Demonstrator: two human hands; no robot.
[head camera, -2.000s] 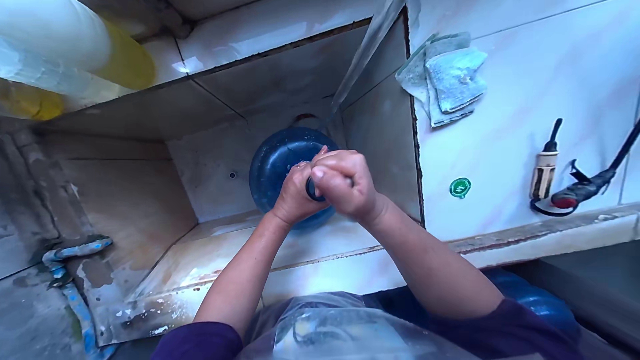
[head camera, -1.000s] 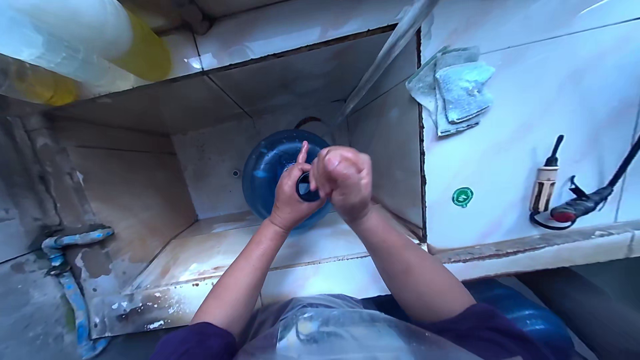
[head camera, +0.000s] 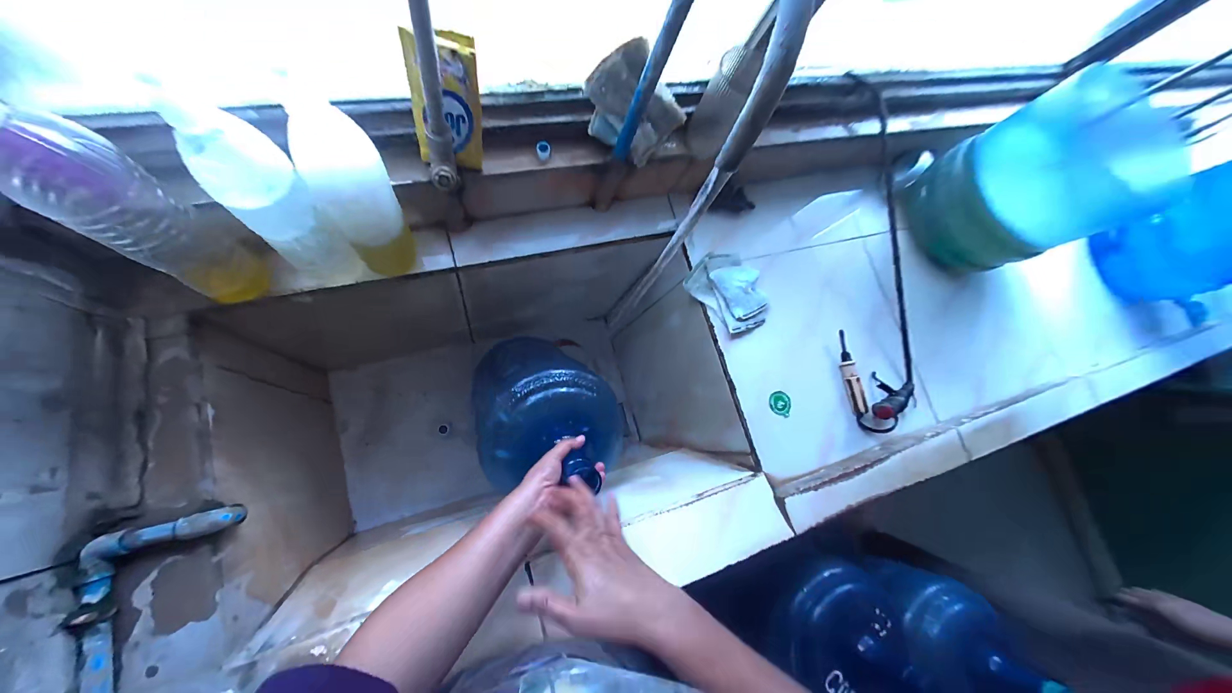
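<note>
A large blue plastic water jug lies tilted in a tiled basin, its open neck toward me. My left hand is closed around the neck. My right hand is spread and slightly blurred in front of the neck, with nothing seen in it; whether its fingertips touch the neck or my left hand I cannot tell. Folded cloths lie on the tiled ledge right of the basin, and a small green round cap or seal lies nearer to me.
A trigger-like tool on a black hose lies beside a small cream-handled tool. Bottles with yellow liquid stand at left, large jugs at right. More blue jugs are below the ledge. Another person's hand shows at lower right.
My right hand was a fist at the jug's neck; it has opened and moved nearer to me. The jug is tilted more toward me. The view has shifted to take in more of the ledge.
</note>
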